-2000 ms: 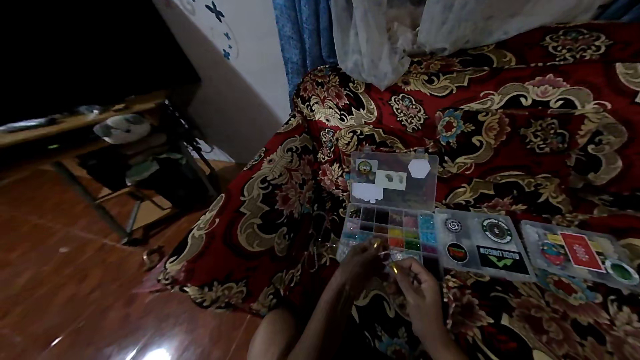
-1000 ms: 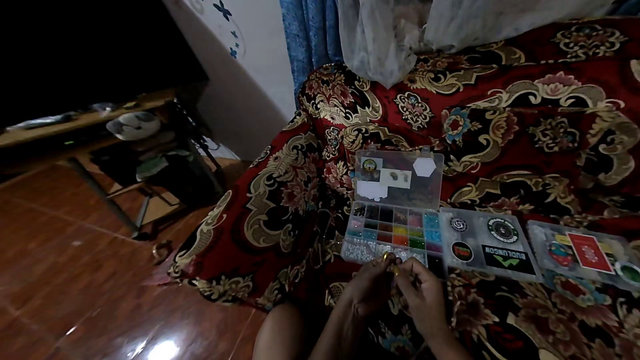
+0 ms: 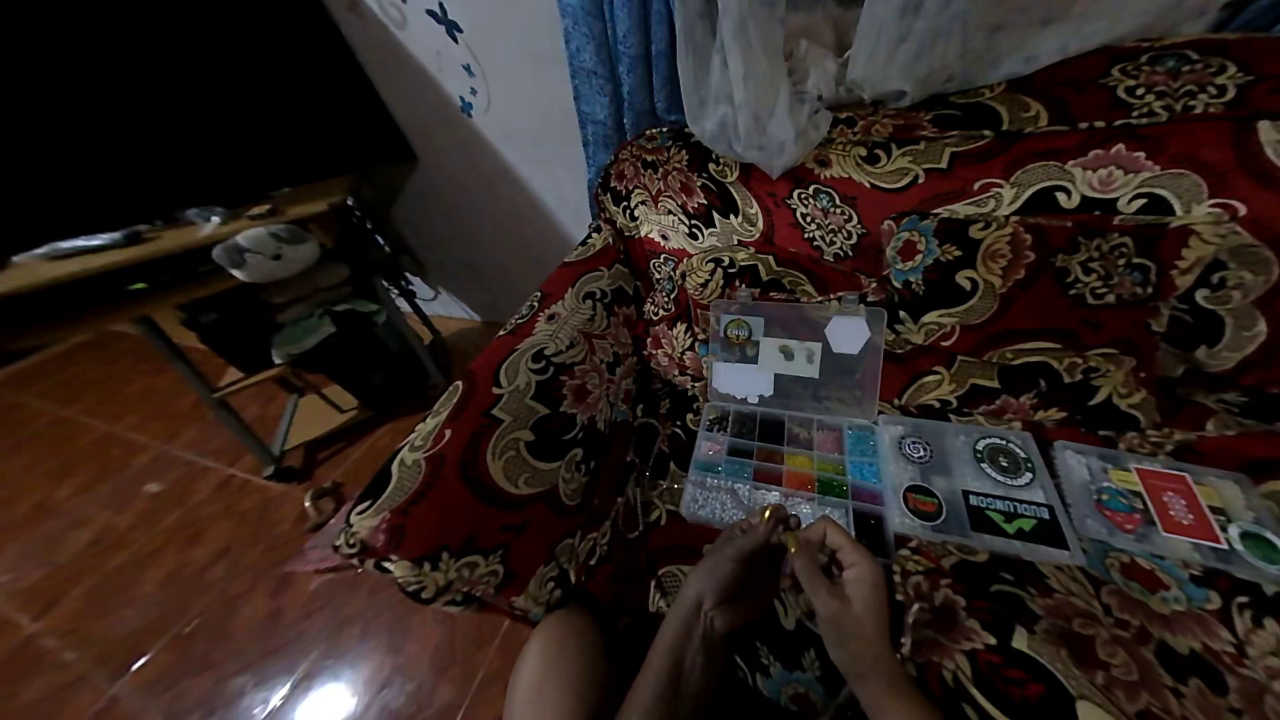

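Observation:
My left hand (image 3: 738, 568) and my right hand (image 3: 843, 590) meet fingertip to fingertip just below the near edge of an open plastic bead organizer (image 3: 700, 470). Both pinch something small between them, too small and dark to name. Gold-coloured glints show at the fingertips of each hand. The organizer's compartments hold beads sorted by colour, with clear or white beads (image 3: 730, 499) in the front row. Its raised transparent lid (image 3: 800, 393) bears stickers and leans back toward the sofa.
A closed plastic case with stickers (image 3: 950, 490) lies right of the organizer, and another case (image 3: 1240, 490) lies farther right. A patterned red cover (image 3: 560, 400) drapes the sofa. At the left stand a wooden table (image 3: 300, 205) and a dark screen (image 3: 180, 100).
Both hands have come closer together than two seconds ago, when a gap showed between them. They remain near the organizer's front edge.

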